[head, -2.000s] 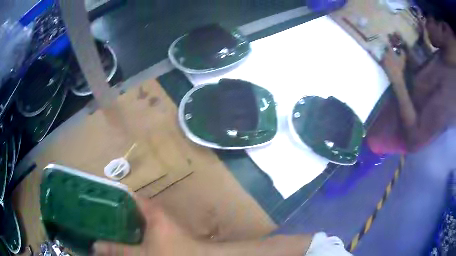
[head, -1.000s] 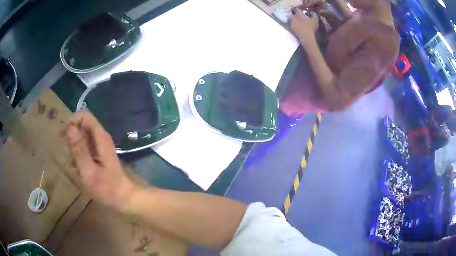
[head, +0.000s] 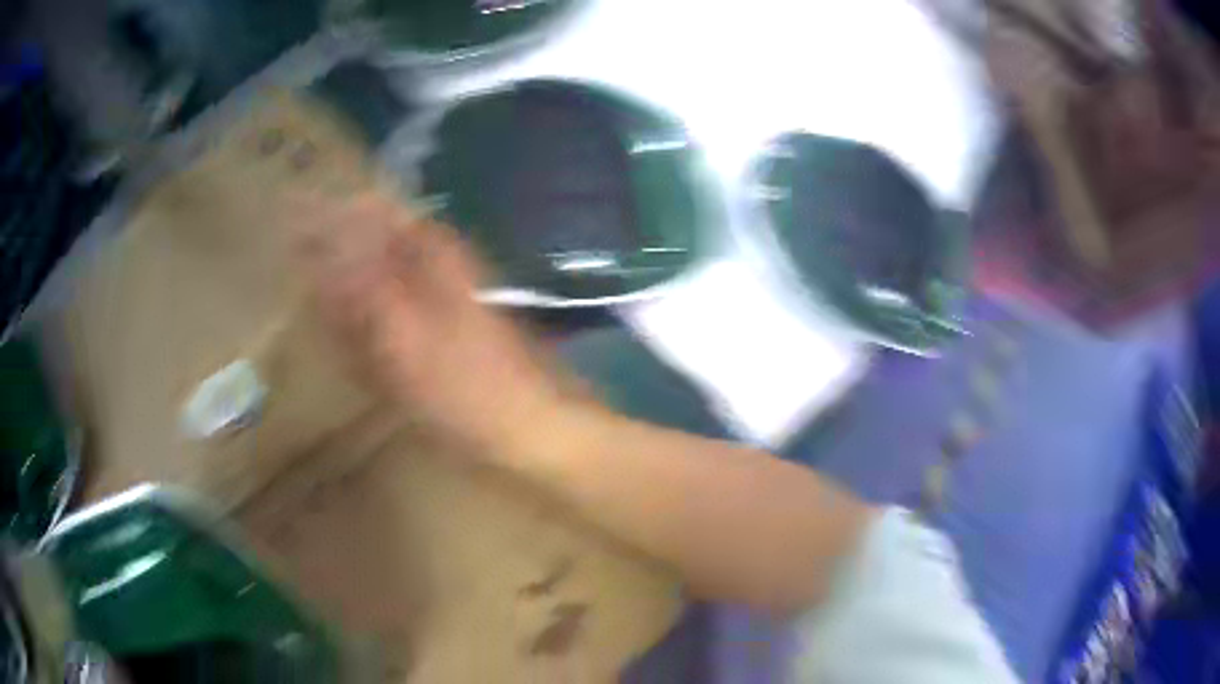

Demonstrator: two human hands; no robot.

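The frame is blurred. My right hand [head: 408,301] is over the brown cardboard mat [head: 174,281], beyond the small white dish [head: 225,398]. Its fingers look loosely apart and I see nothing in them, though the blur hides detail. A glossy dark green cover [head: 167,595] with a silver-white rim is at the lower left, cut off by the bottom edge. My left hand is not in view. I cannot make out the swab at the dish.
Two green covers [head: 549,187] [head: 856,227] lie on or partly on the white sheet [head: 816,67], and another is cut off at the top. More green shells stand at the left edge. A person [head: 1110,174] is at the upper right. Blue bins with shiny parts [head: 1137,561] are at the right.
My right hand let go of the green cover and moved up over the mat. Since one second ago the view has swung back left, bringing more of the cover and mat into view.
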